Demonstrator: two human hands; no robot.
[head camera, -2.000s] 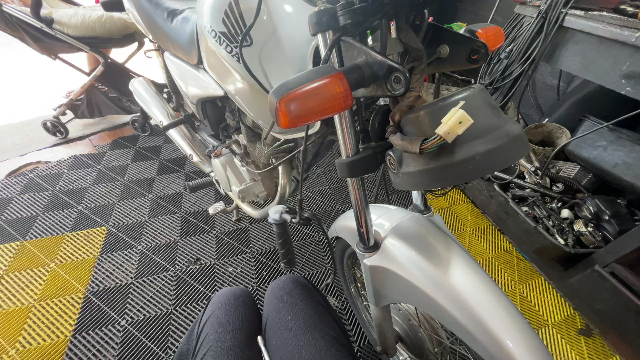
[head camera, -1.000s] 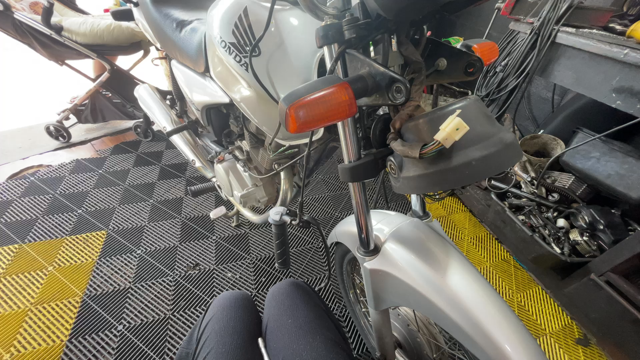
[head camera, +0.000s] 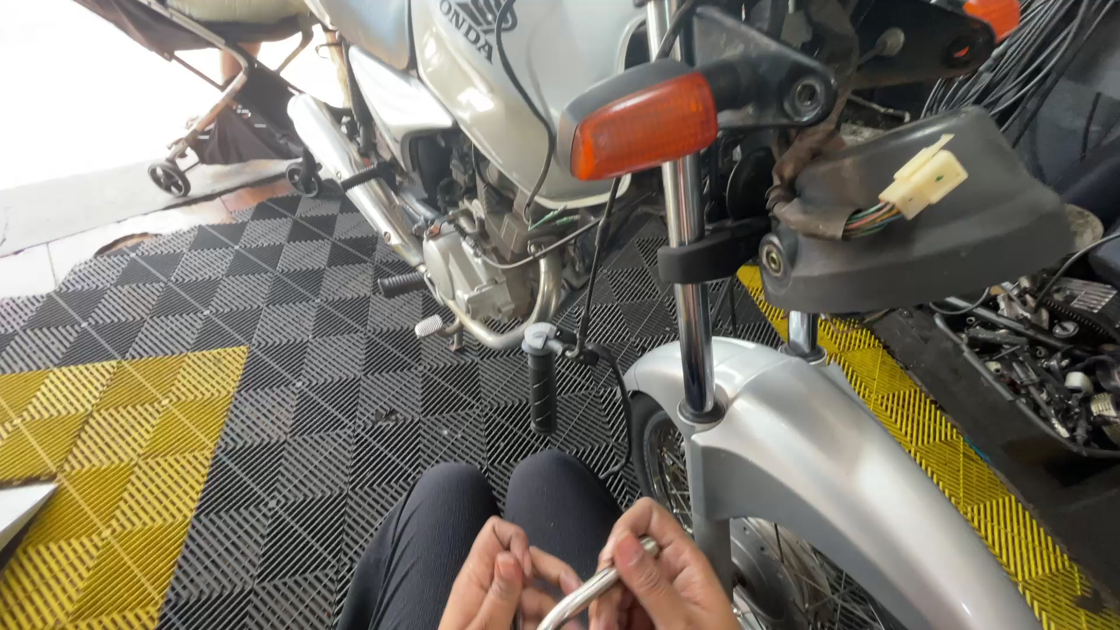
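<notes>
Low in the view, a shiny metal rod or tube (head camera: 588, 595) slants between both hands above the knees. My right hand (head camera: 658, 577) grips its upper end between thumb and fingers. My left hand (head camera: 507, 577) is beside it with curled fingers; whether it grips the rod too cannot be told. Ahead of the hands, a black rubber handlebar grip with its throttle housing (head camera: 542, 385) hangs from cables. The silver front fender (head camera: 805, 437) of the motorcycle stands just right of my right hand, with the chrome fork tube (head camera: 687, 289) above.
An orange turn signal (head camera: 643, 122) juts from the fork. A pale wire connector (head camera: 924, 179) lies against a dark plastic cover (head camera: 927, 245). At right, a bin of metal parts (head camera: 1050, 367) stands beside the black and yellow floor tiles (head camera: 297, 411). A wheeled stroller (head camera: 236, 114) is at upper left.
Both hands and the metal rod have come into view at the bottom; neither earlier frame shows the hands. The hanging grip has stayed in front of the knees.
</notes>
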